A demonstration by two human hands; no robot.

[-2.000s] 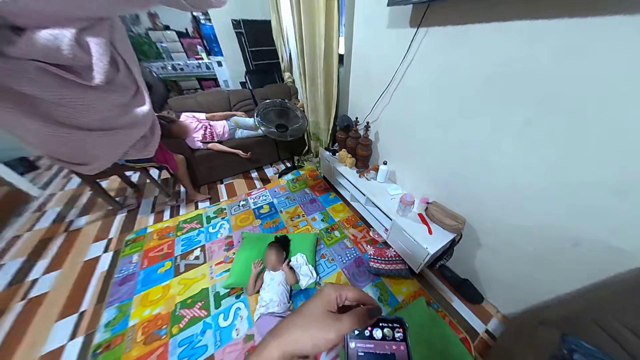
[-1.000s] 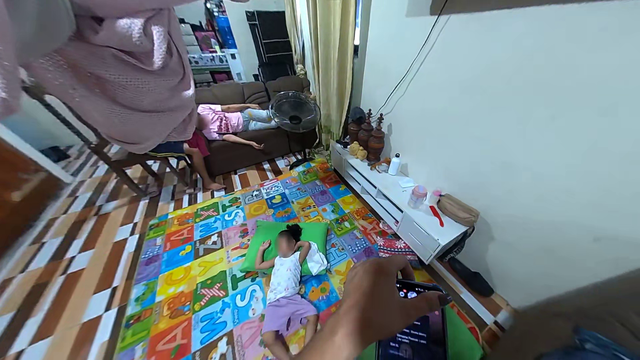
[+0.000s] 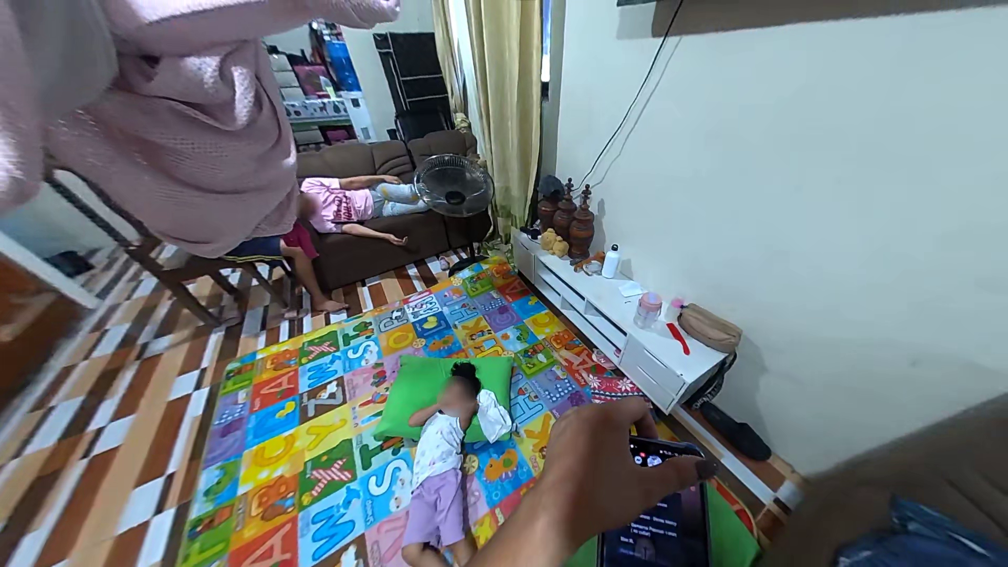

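Observation:
My left hand [image 3: 602, 472] reaches in from the bottom, its thumb stretched across the upper screen of a smartphone [image 3: 657, 516] and its fingers bent near the top edge. Whether it grips the phone or only touches it cannot be told. The lit screen shows writing on a dark ground. My right hand is not in view. Left of my hand, a small child [image 3: 441, 465] in a white top and purple shorts lies on a colourful alphabet play mat [image 3: 315, 441], head on a green pillow [image 3: 405, 394]. A white cloth [image 3: 494, 416] lies beside the head.
A low white cabinet [image 3: 665, 370] along the right wall bears bottles, a brown pouch [image 3: 709, 327] and wooden ornaments. A stand fan [image 3: 454, 187] stands before a brown sofa [image 3: 370, 256], where a person in pink [image 3: 339, 203] lies. Pink fabric [image 3: 197, 142] fills the upper left, above a wooden chair [image 3: 181, 276].
My left thumb and fingers, close together at the phone's top two seconds ago, are now spread, the thumb over the screen. The child's raised arms have come down from beside the face.

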